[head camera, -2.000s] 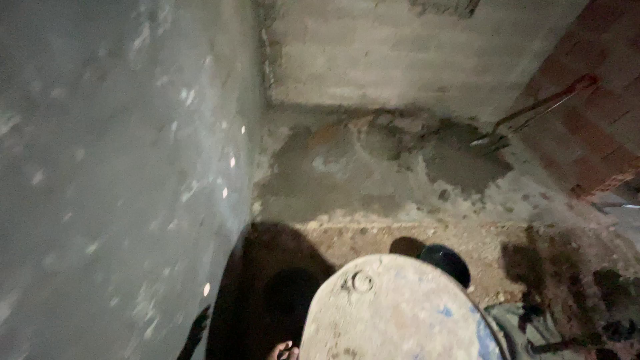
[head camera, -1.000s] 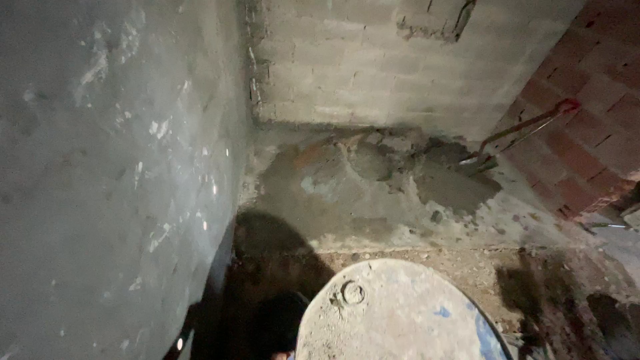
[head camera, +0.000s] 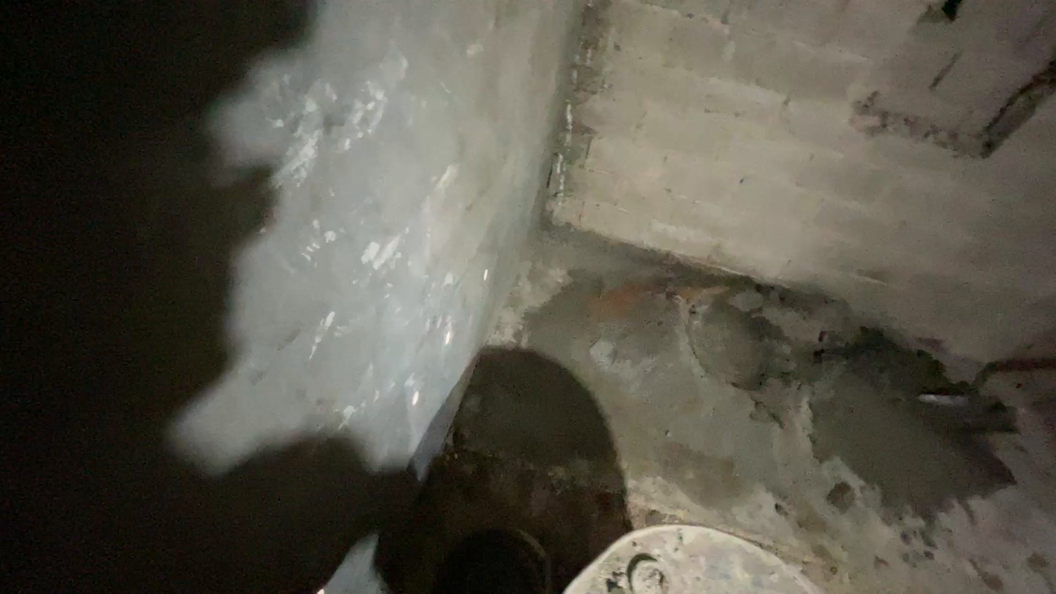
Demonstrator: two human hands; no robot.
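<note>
Neither my left hand nor my right hand shows in the head view. At the bottom, the pale, dirt-stained round top of a drum or similar container (head camera: 701, 561) is partly in view, with a small ring on it. To its left, a dark round object (head camera: 495, 561) lies in shadow, too dim to name. Wet grey mortar (head camera: 891, 429) lies on the floor at the right. A long-handled tool (head camera: 949, 400) rests on it, its head unclear and its handle cut off by the frame.
A smooth grey plastered wall (head camera: 388, 247) runs along the left, much of it under a large dark shadow. Behind stands a block wall (head camera: 742, 148) with a chased groove at the upper right. The rough concrete floor (head camera: 660, 412) bears damp patches.
The view has swung left, and the round top now sits lower in it. Deep shadow has spread over the left wall. Fingers seen beside the round top two seconds ago are out of sight.
</note>
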